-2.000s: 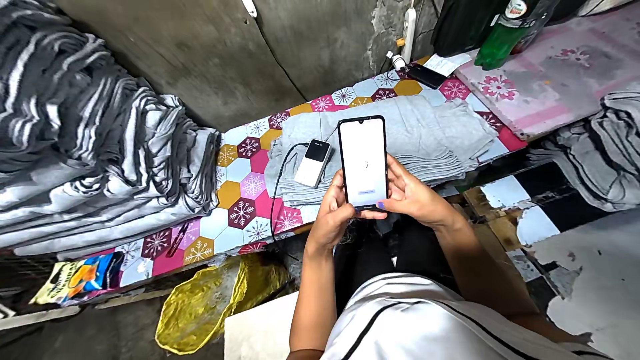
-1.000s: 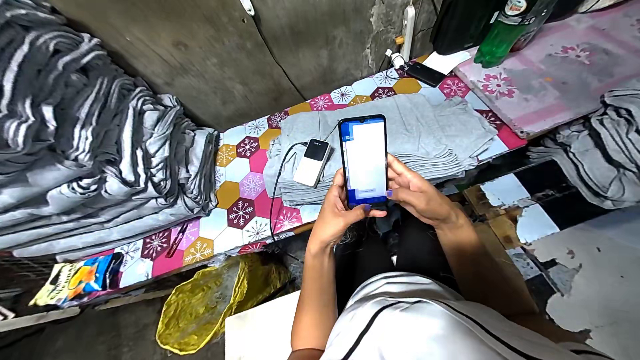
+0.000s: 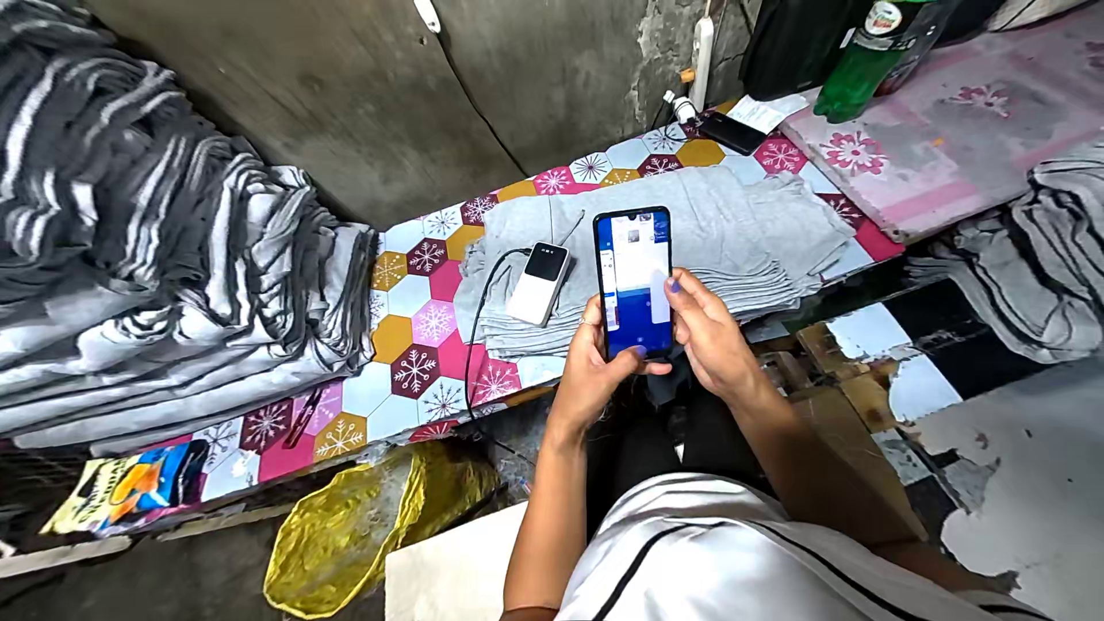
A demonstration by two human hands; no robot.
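A smartphone (image 3: pixel 636 285) with a lit blue and white screen stands nearly upright in my two hands. My left hand (image 3: pixel 601 362) grips its lower left side, thumb at the bottom edge. Around the lower right side is my right hand (image 3: pixel 703 332), its thumb beside the screen. Behind the phone lies a stack of grey folded cloth (image 3: pixel 716 216). On that stack, left of the phone, rests a white and black power bank (image 3: pixel 539 285) with a black cable (image 3: pixel 483 306) running from it.
Big piles of grey and white cloth (image 3: pixel 172 259) rise at the left. A patterned table cover (image 3: pixel 414 319) runs beneath. A yellow sack (image 3: pixel 345 526) sits below the edge. Toward the back right are a black phone (image 3: pixel 731 133) and a green bottle (image 3: pixel 862 73).
The phone's screen has gone from mostly white to a blue and white view. My right thumb has moved from the phone's lower edge up along its right side.
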